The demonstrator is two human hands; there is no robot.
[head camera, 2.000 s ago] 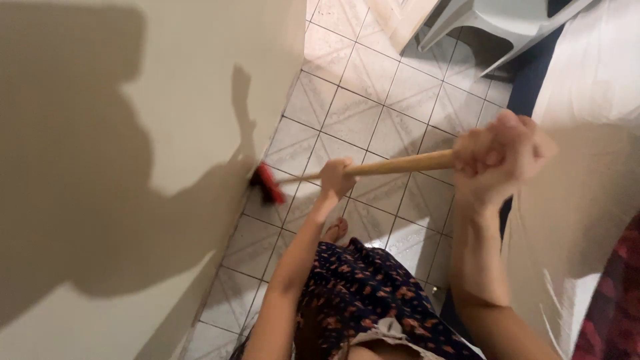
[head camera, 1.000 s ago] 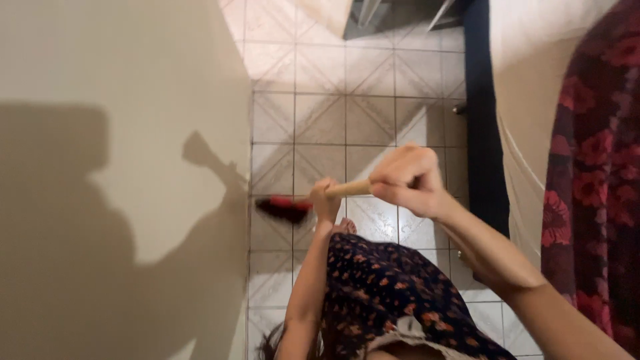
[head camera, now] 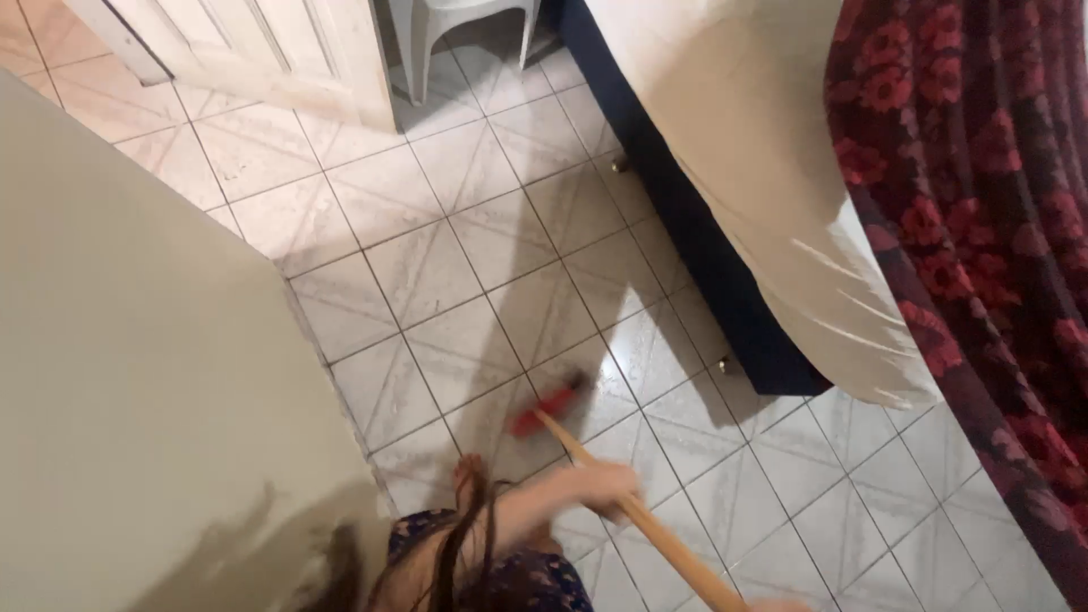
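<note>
A broom with a red head (head camera: pixel 548 408) and a wooden handle (head camera: pixel 680 548) slants from the tiled floor toward the bottom right. My left hand (head camera: pixel 608 486) is closed around the lower part of the handle, not far above the broom head. At the bottom edge, my right hand (head camera: pixel 778 605) shows only in a small part, at the upper part of the handle; most of it is cut off. The blurred broom head is on or just over the tiles, to the right of my bare foot (head camera: pixel 469 474).
A beige wall (head camera: pixel 170 323) stands at the left. An open white door (head camera: pixel 280 59) and a white plastic chair (head camera: pixel 463 19) are at the top. The dark blue bed base (head camera: pixel 680 221) with small casters, its pale sheet (head camera: pixel 765 170) and a red floral cloth (head camera: pixel 952 212) fill the right.
The broom head has moved away from the wall foot to the floor nearer the bed. My right hand has dropped to the bottom edge of view. The view has turned, showing more of the door.
</note>
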